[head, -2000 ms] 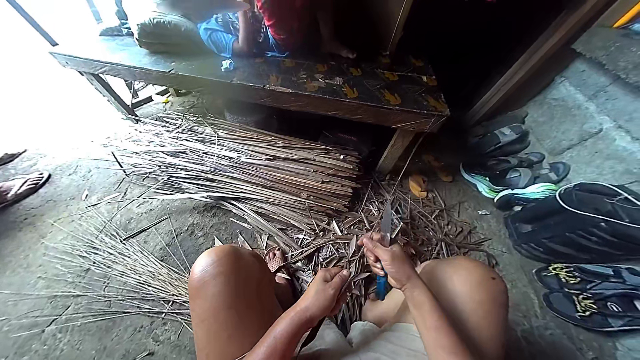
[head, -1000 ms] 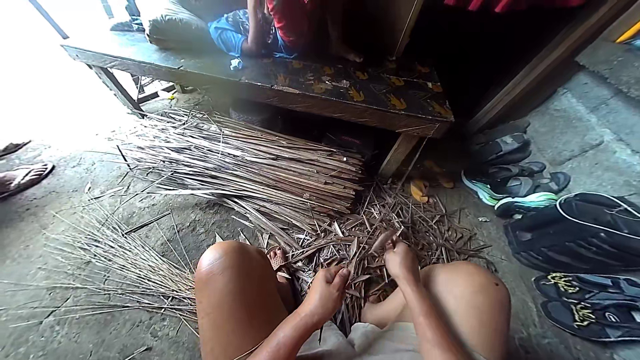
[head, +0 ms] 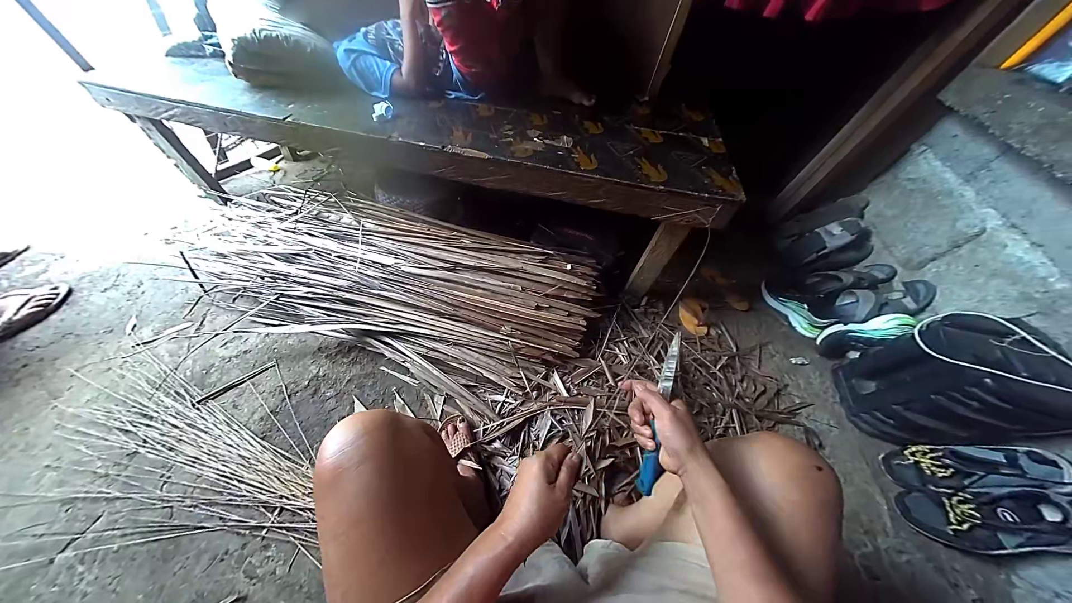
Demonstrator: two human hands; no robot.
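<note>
My right hand [head: 666, 427] is closed around the blue handle of a knife [head: 670, 368], its blade pointing up and away from me. My left hand [head: 543, 486] is curled between my knees, thumb against the fingers; whether a thin strip is pinched in it cannot be told. Below and around both hands lies a heap of dry leaf scraps [head: 611, 402]. A large bundle of dry palm fronds [head: 435, 285] lies beyond my left knee. Thin stripped sticks [head: 209, 452] fan out on the ground to the left.
A wooden bench [head: 469, 159] stands ahead, with a person seated on it and a stuffed sack [head: 276, 50]. Sandals and sneakers [head: 988, 502] and a black bag [head: 946, 377] line the right side. A slipper [head: 32, 306] lies at the far left.
The knife in my right hand has changed its angle: one second ago the blade slanted and its handle was hidden; now it points upward with the blue handle showing. My left hand has stayed nearly in place.
</note>
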